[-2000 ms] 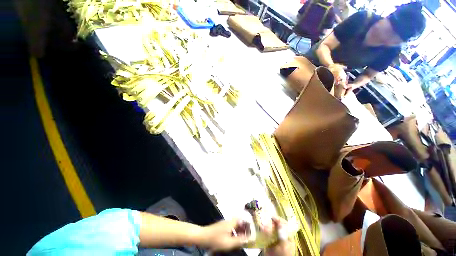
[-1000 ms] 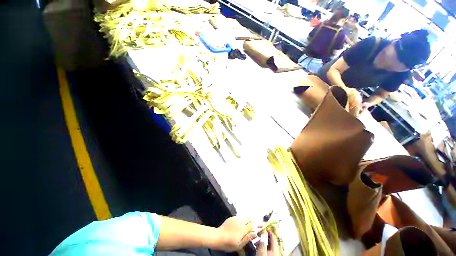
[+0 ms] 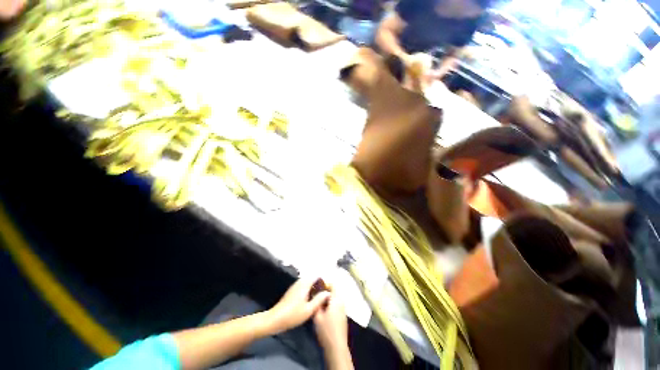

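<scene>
My left hand [image 3: 291,306], its arm in a turquoise sleeve, and my right hand [image 3: 332,318] meet at the table's near edge. Both are blurred. Their fingertips are together around a tiny dark and orange spot; whether a strip is held cannot be told. A thin yellowish stick [image 3: 378,311] with a dark lumpy end lies right of my hands on the white table [image 3: 304,224]. A bundle of yellow-green strips [image 3: 405,264] lies roughly side by side beyond the stick. A tangled pile of strips [image 3: 192,144] lies to the left, ends at the table edge.
Large curled brown panels [image 3: 398,141] stand right of the bundle, with more rolls [image 3: 535,289] nearer. Another strip pile [image 3: 72,43] and a blue tray [image 3: 194,29] are at the far left. A person [image 3: 434,32] works across the table. A yellow line [image 3: 51,289] crosses the dark floor.
The view has swung, shifting the table contents left and up. My hands are now nearer the table edge, apart from the stick, and the yellow-green piece seen between them earlier no longer shows clearly.
</scene>
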